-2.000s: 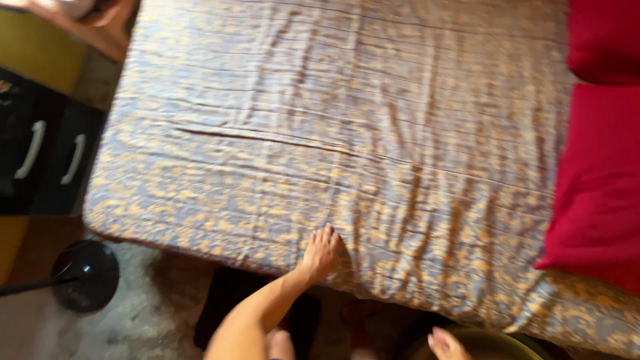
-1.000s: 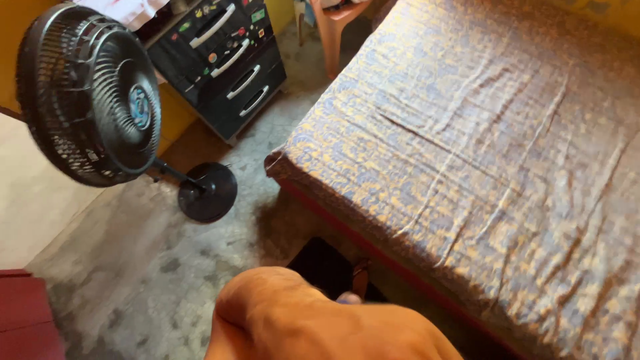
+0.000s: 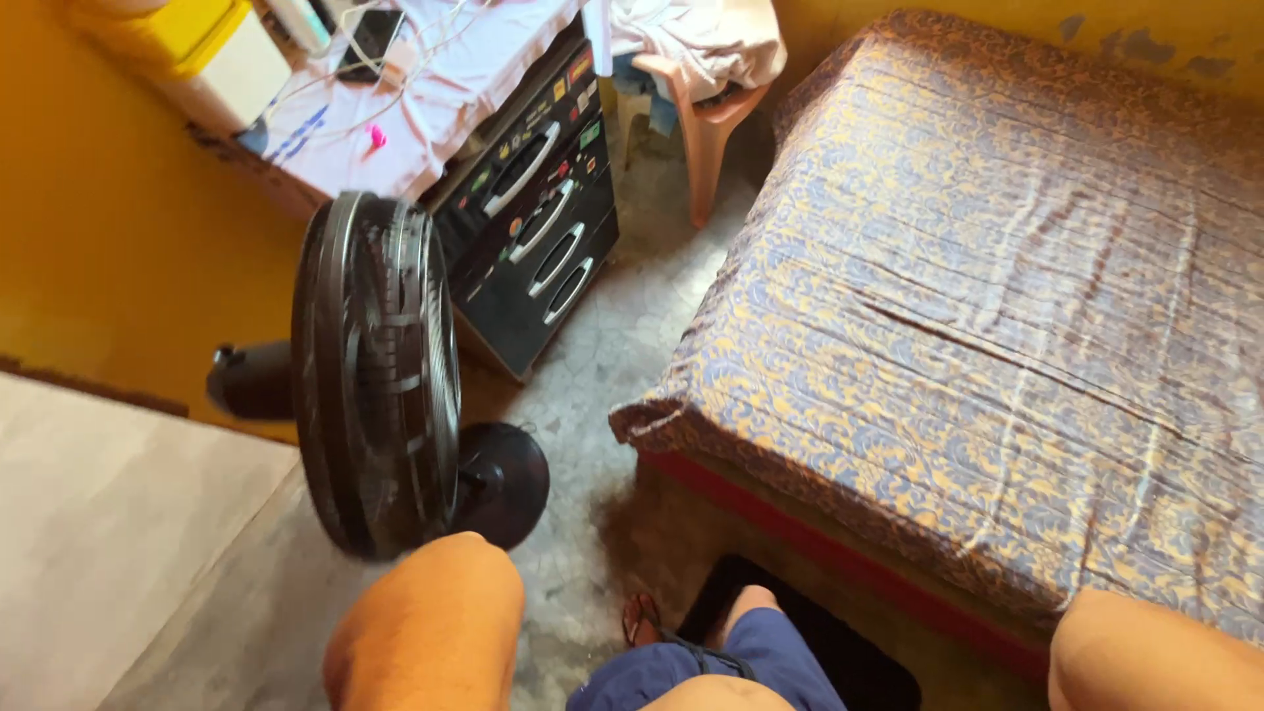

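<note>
Neither of my hands shows; only parts of both bare arms reach in at the bottom edge. The bed, under a patterned blue and gold bedsheet (image 3: 948,296), fills the right side. Long wrinkles run across the sheet, and its near left corner is bunched up. My right arm lies at the sheet's near edge, at lower right. My left arm is below a black pedestal fan (image 3: 380,375). What either hand holds or touches is hidden.
A black chest of drawers (image 3: 523,286) stands behind the fan, with a cloth, a phone (image 3: 371,44) and cables on top. Beyond it is a plastic chair (image 3: 703,138) holding clothes. A dark mat (image 3: 849,642) and a sandal (image 3: 641,617) lie on the concrete floor.
The view has swung left from the bed to the fan and drawers. My left hand, on the sheet two seconds ago, is out of view. The red pillows are out of view.
</note>
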